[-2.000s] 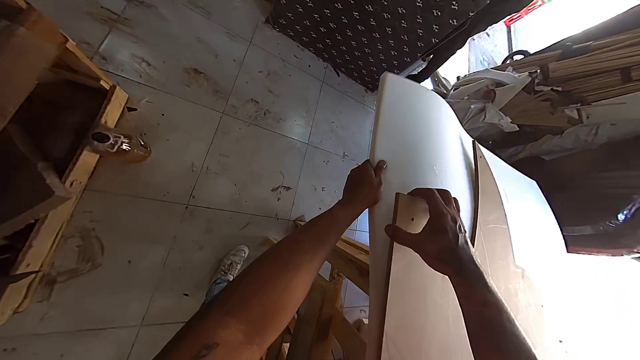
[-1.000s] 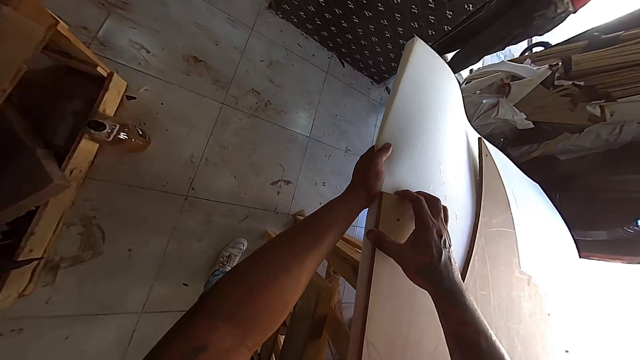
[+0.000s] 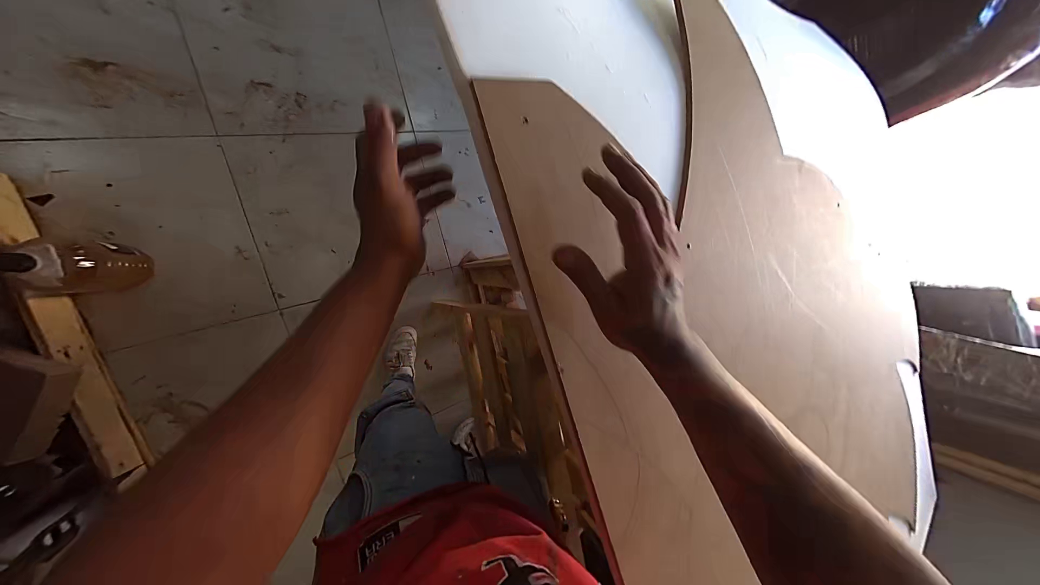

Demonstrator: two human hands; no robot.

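A long plywood piece point(image 3: 536, 179) with a cut corner and a small hole near its end lies on a white foam sheet point(image 3: 585, 49). A wider curved plywood panel point(image 3: 780, 284) lies to its right, with more white foam point(image 3: 800, 89) along its far edge. My left hand point(image 3: 398, 183) is in the air over the floor, left of the foam's edge, fingers apart and slightly blurred, holding nothing. Over the narrow plywood piece is my right hand point(image 3: 638, 252), fingers spread and nothing in its grasp; whether its fingertips touch the wood cannot be told.
Wooden frames point(image 3: 496, 357) stand beneath the left edge of the boards, beside my legs. At the far left, a bottle of amber liquid point(image 3: 106, 266) is by a wooden frame point(image 3: 77, 366). Marked floor tiles point(image 3: 268, 203) extend between them. A dark glossy object point(image 3: 918, 49) is at the upper right.
Both hands have let go: the left came off the foam's edge, the right off the end of the narrow plywood piece. The view has tilted down toward my body.
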